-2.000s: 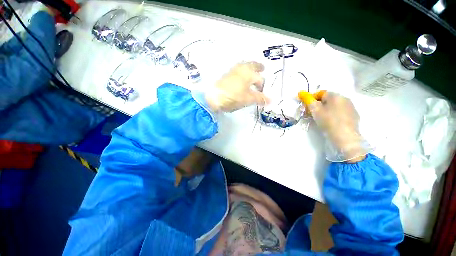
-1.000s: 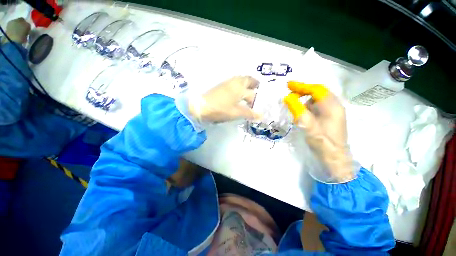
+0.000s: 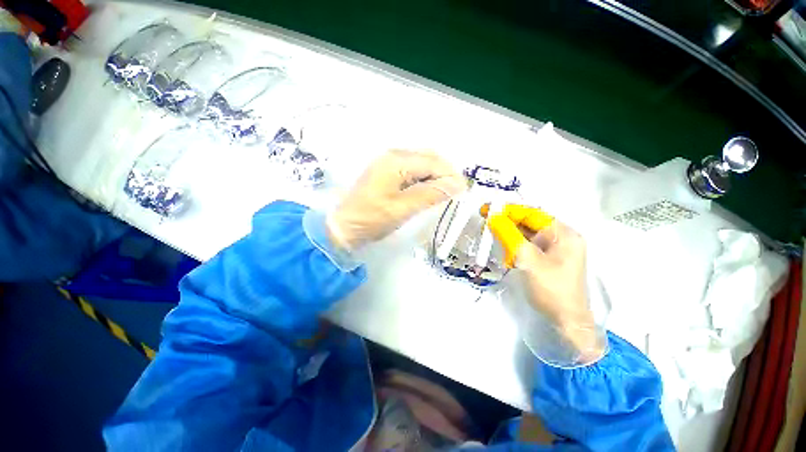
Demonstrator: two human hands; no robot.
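A shiny silver and dark headset-like unit (image 3: 470,270) lies in front of me, with a thin dark arc at its left. A small silver-black bar (image 3: 493,178) lies beyond it. Two white strips (image 3: 454,231) run between them. My left hand (image 3: 393,199), in a clear glove, pinches the upper end of the left strip beside the bar's left end. My right hand (image 3: 550,269), gloved with orange-yellow finger cots, has thumb and finger closed at the right strip (image 3: 484,244). The fingers hide the exact contact points.
Several similar units (image 3: 231,120) lie at the left on the white tabletop (image 3: 380,296). A dark oval object (image 3: 50,86) is at far left, beside another person's blue sleeve (image 3: 22,190). A white bottle with round silver top (image 3: 658,192) and crumpled white wipes (image 3: 720,305) are at right.
The view has shifted. The bar now sits closer to the unit, with white strips visible between them. My left fingers have closed at the bar's left end; my right fingers have come together beside the strip.
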